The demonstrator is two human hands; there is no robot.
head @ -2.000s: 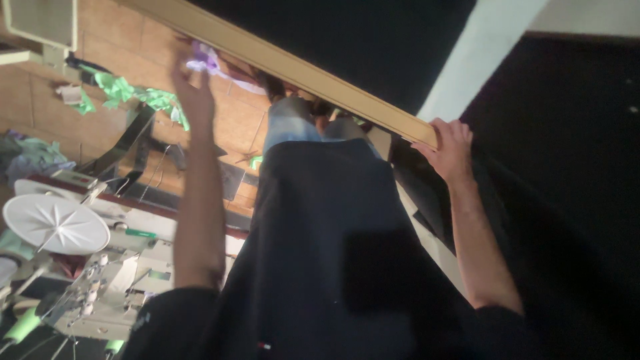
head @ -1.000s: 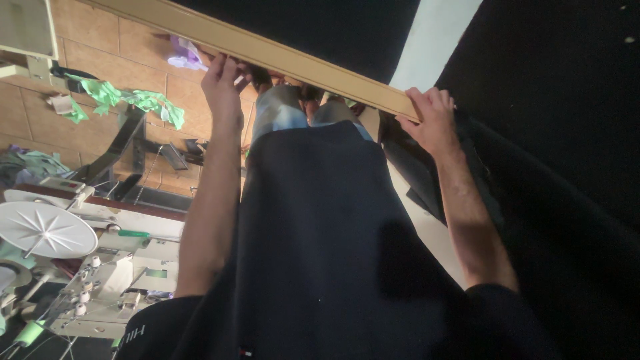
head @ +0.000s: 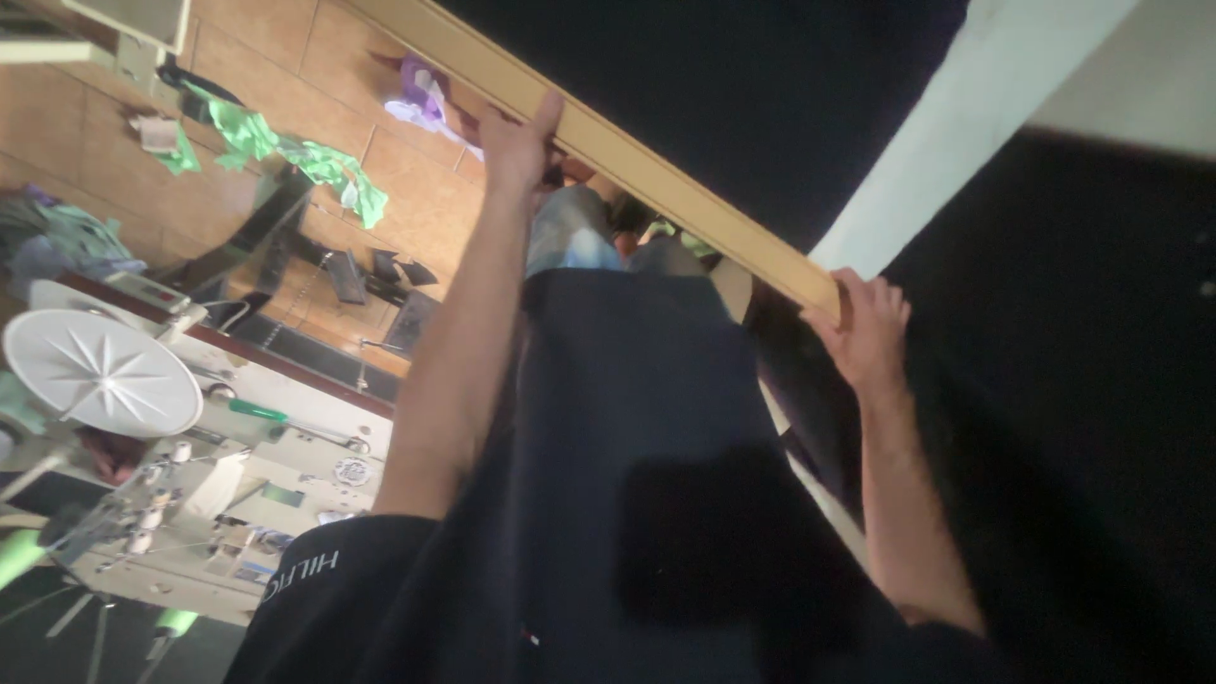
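A long tan board (head: 665, 180), perhaps wooden, runs from the top left down to the right, with black fabric (head: 760, 85) or a black surface beyond it. My left hand (head: 518, 147) is at the board's near edge, its thumb over the face and its other fingers partly hidden. At the board's lower right end, my right hand (head: 864, 323) grips the corner, fingers around the end. Dark clothing covers my body between the arms, and the knees of blue jeans (head: 570, 228) show just under the board.
At left stands a sewing machine (head: 275, 494) with a white disc (head: 103, 372) and thread cones (head: 176, 622). Green cloth scraps (head: 323, 166) and a purple cloth (head: 418, 100) lie over the tiled floor (head: 256, 38). A pale strip (head: 912, 180) crosses behind my right hand.
My left hand, held off the board near the purple cloth two seconds ago, has come onto the board's edge. My right hand stays at the board's end.
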